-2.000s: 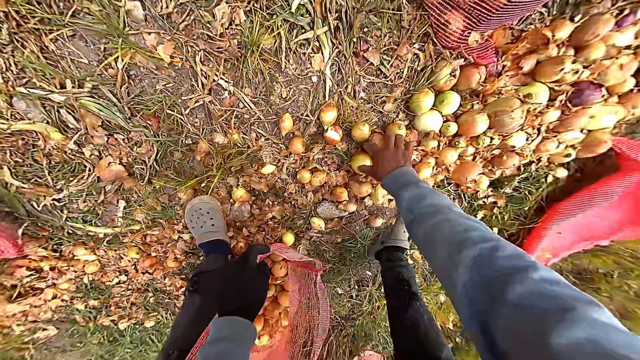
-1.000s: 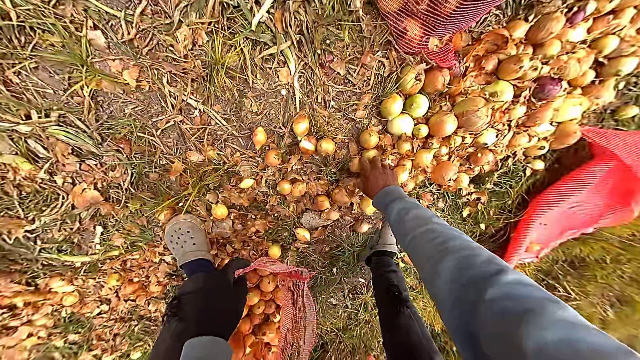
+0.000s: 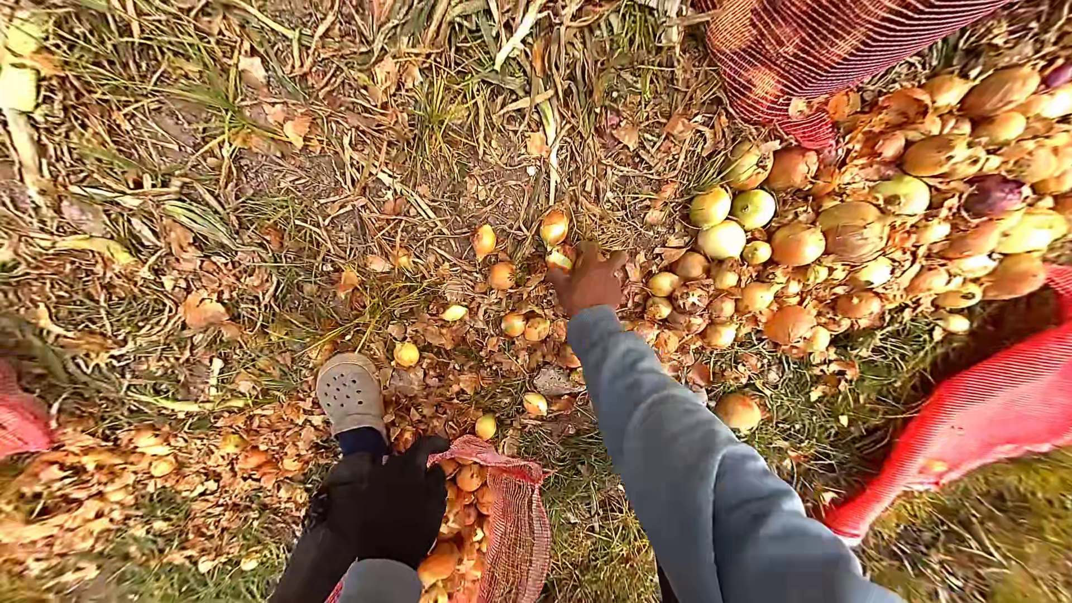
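My right hand (image 3: 590, 280), bare below a blue-grey sleeve, reaches down over small yellow onions; its fingers touch or nearly touch an onion (image 3: 560, 256) at its left, and a grip cannot be made out. Another onion (image 3: 554, 227) lies just beyond the fingertips. My left hand (image 3: 402, 502), in a black glove, is at the rim of an open red mesh sack (image 3: 517, 519) near my left leg; its fingers partly hide the edge, so its hold is unclear. Several onions (image 3: 470, 477) fill the sack.
A large pile of onions (image 3: 854, 230) spreads at the right. A filled red mesh sack (image 3: 796, 59) lies at the top right, another red mesh sack (image 3: 980, 419) at the lower right. My clog (image 3: 351, 392) stands on dry leaves left of the open sack.
My right hand has moved up and left, away from the onions beside the pile, to the ones farther from my feet. The left hand stays by the open sack.
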